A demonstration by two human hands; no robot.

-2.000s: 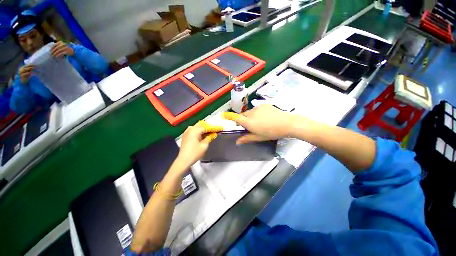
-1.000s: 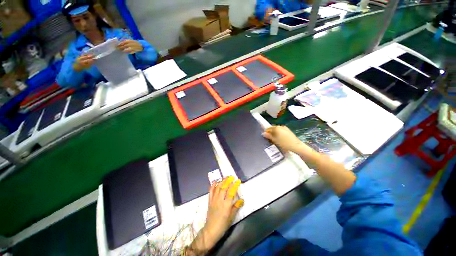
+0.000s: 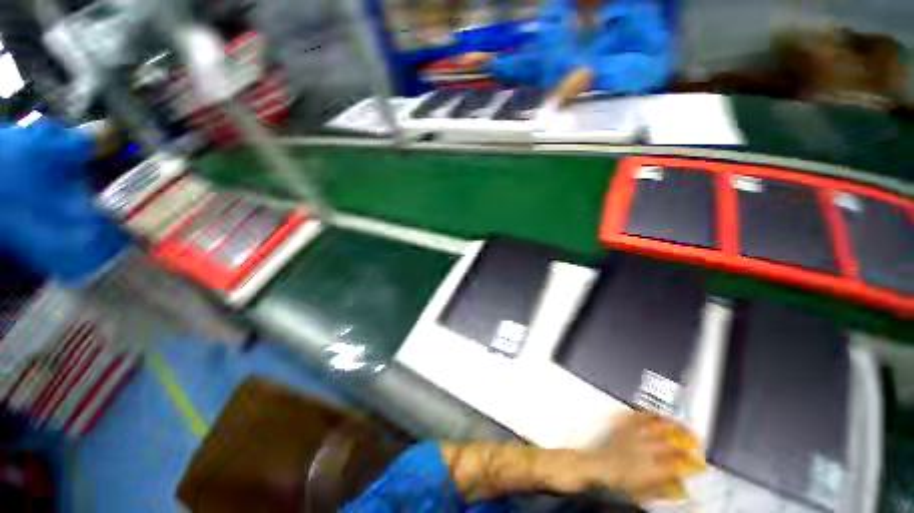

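Note:
Three dark tablets lie back side up on a white foam tray: the left one, the middle one and the right one. Each has a white label near its lower right corner. My left hand, with yellow finger cots, is over the tray's near part, just below the middle and right tablets. It is blurred, and I cannot tell whether its fingers hold anything. My right hand is out of the picture.
A red tray with three tablets is on the green belt. Another red tray is at the left. A person in blue works across the belt; a blue sleeve shows far left. A brown seat is below.
The view has swung left, so the white tray appears farther right. My right hand has left the picture. My left hand stays by the middle and right tablets.

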